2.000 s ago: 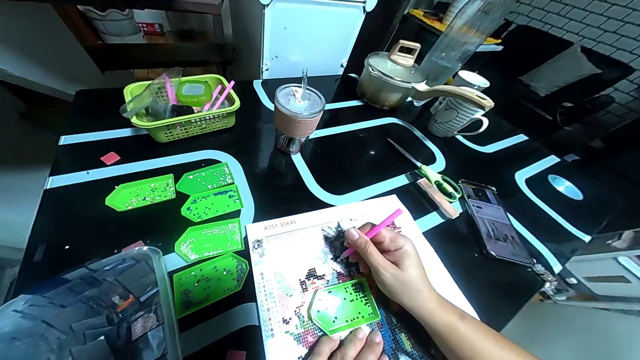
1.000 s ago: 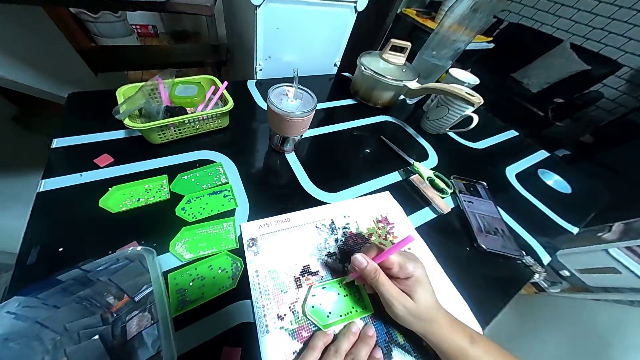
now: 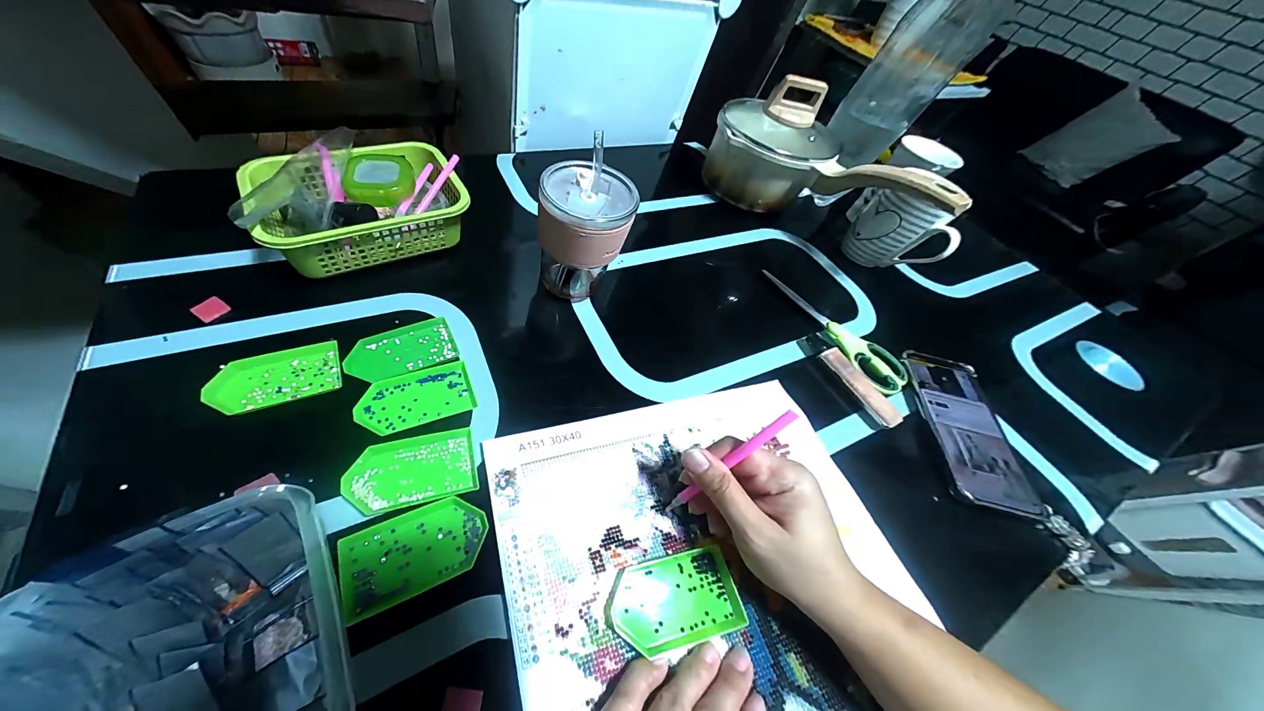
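My right hand [image 3: 765, 513] pinches a pink applicator pen [image 3: 741, 454], its tip down on the dark part of a diamond painting canvas [image 3: 563, 484]. A green plastic bead tray [image 3: 676, 600] with scattered dark beads lies on the canvas, left of and below that hand. My left hand [image 3: 686, 683] rests at the lower edge of this tray, fingertips against or close to it. Several more green trays, among them one with pale beads [image 3: 410, 472] and one with dark beads [image 3: 413, 555], lie on the black table left of the canvas.
A clear plastic box [image 3: 178, 602] fills the lower left. Farther back stand a green basket [image 3: 365, 247], a lidded tumbler [image 3: 587, 222], a saucepan [image 3: 760, 153] and a striped mug [image 3: 894, 227]. Scissors [image 3: 864, 357] and a smartphone [image 3: 963, 434] lie to the right.
My right hand with the pink pen has gone from the green tray, where it was one second ago, up to the dark patch of the canvas. My left hand stays by the tray.
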